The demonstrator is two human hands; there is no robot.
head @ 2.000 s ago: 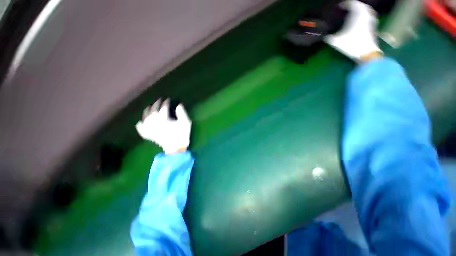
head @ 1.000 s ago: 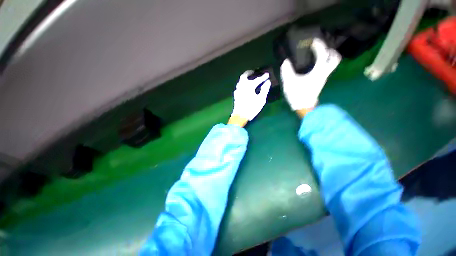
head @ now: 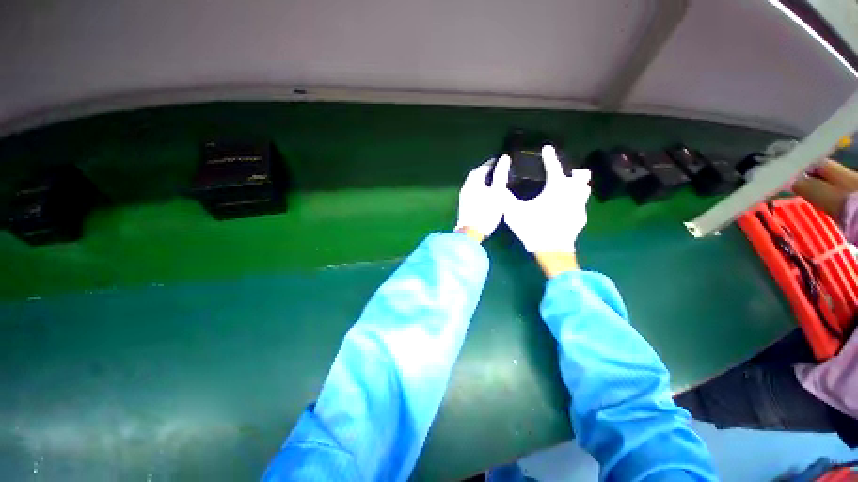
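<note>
A black presentation box (head: 529, 168) with small pale lettering on its top sits on the green conveyor belt (head: 376, 221). My left hand (head: 484, 200), in a white glove, is at the box's left front edge. My right hand (head: 553, 205), also gloved, is at its front and right, with fingers over the top. Both hands hold the box between them; its front face is hidden by the gloves.
Two black boxes stand on the belt at left, one lettered (head: 239, 179) and one at the far left (head: 49, 203). Several boxes (head: 659, 175) bunch at right behind a slanted pale post (head: 781, 168). A red tray (head: 806, 268) and another person's arm are at far right.
The view has turned and levelled. My left hand has come to the right, beside my right hand. The box in my right hand, tilted earlier, now sits upright between both hands.
</note>
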